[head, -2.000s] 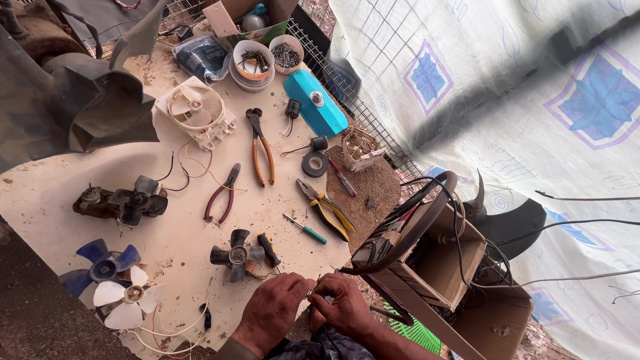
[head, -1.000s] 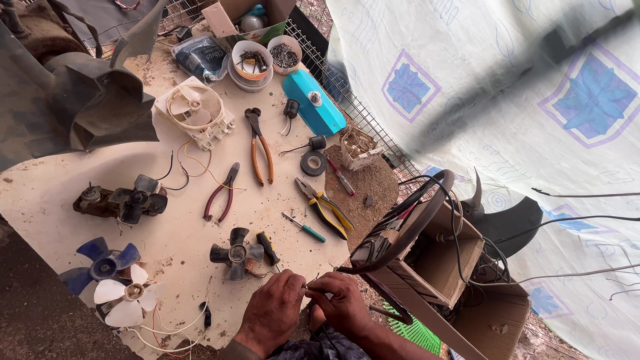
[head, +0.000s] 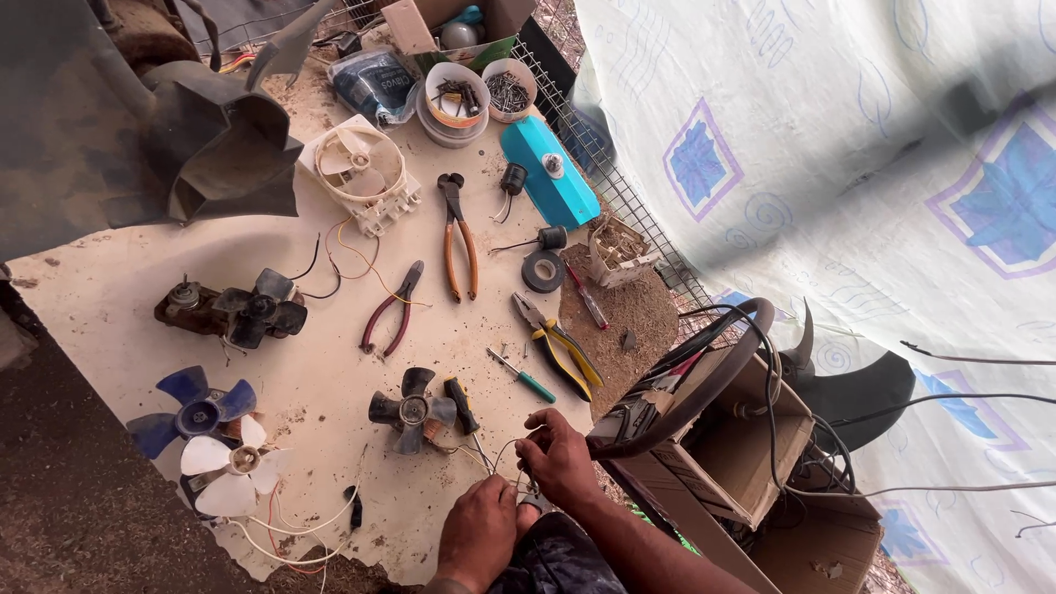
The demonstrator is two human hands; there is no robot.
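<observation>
At the table's near edge my left hand (head: 478,528) pinches thin wires that run to a small motor with a dark fan blade (head: 412,409). Close on its right, my right hand (head: 558,459) has its fingers curled on a thin wire (head: 505,450). A black-and-yellow screwdriver (head: 462,406) lies between that fan and my hands. Beyond them are a green-handled screwdriver (head: 523,376) and yellow-and-black combination pliers (head: 558,346). Red-handled cutters (head: 393,310) and orange-handled end nippers (head: 455,238) lie farther back. The fingertips partly hide the wire ends.
Several fan motors stand at left, including a blue fan (head: 196,412) and a white fan (head: 238,462). Black tape (head: 544,271), a turquoise case (head: 549,173) and tubs of hardware (head: 455,95) are behind. A chair's curved rail (head: 701,412) and cardboard boxes (head: 734,470) crowd the right.
My right hand has risen a little and moved away from the left hand's fingertips, with a thin wire now visible between them. The left hand stays near the same place.
</observation>
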